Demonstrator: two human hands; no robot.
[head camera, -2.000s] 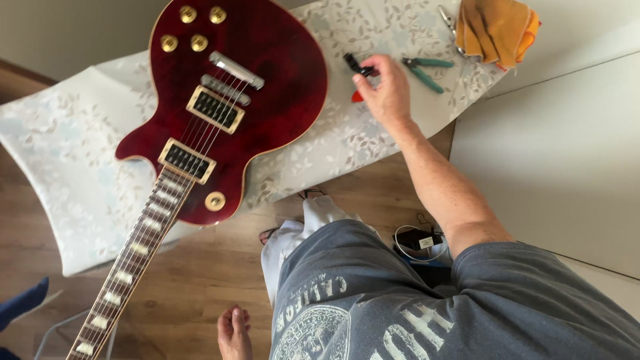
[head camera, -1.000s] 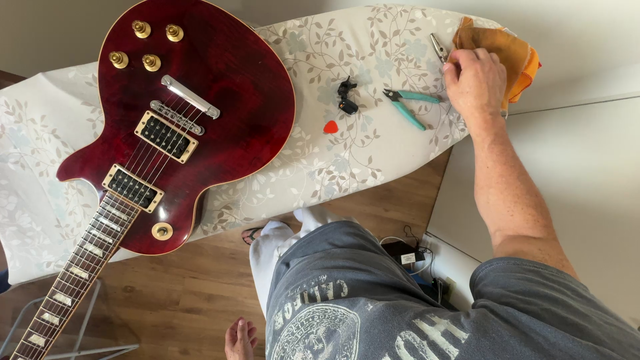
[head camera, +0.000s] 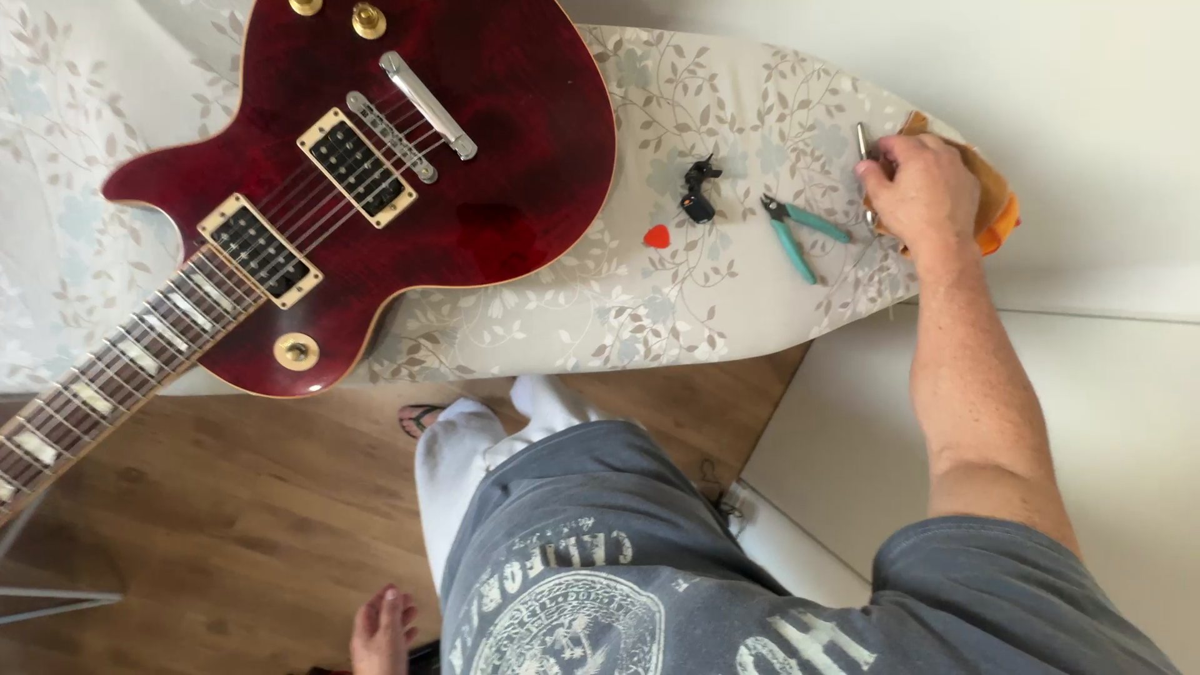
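Observation:
My right hand (head camera: 923, 192) rests at the narrow end of the ironing board (head camera: 750, 328), its thumb and fingers at a slim metal tool (head camera: 862, 141) beside an orange-brown cloth (head camera: 992, 192); whether it grips the tool or the cloth is partly hidden by the hand. Teal-handled cutters (head camera: 795, 234) lie to its left with their handles apart. A black clip-like device (head camera: 698, 192) and a red guitar pick (head camera: 657, 236) are nearer the dark red electric guitar (head camera: 506, 216). Low in the view, my left hand (head camera: 382, 630) hangs beside my body with nothing seen in it.
The guitar neck (head camera: 122, 370) reaches past the board's near edge at the left. White panels (head camera: 1106, 394) stand beyond the board's tip and at the right. Below are a wooden floor (head camera: 234, 506), metal legs (head camera: 66, 595) and a cable (head camera: 717, 483).
My right hand was holding the black device two seconds ago; the device now lies on the board, and the hand is over at the cloth and metal tool. The view has shifted.

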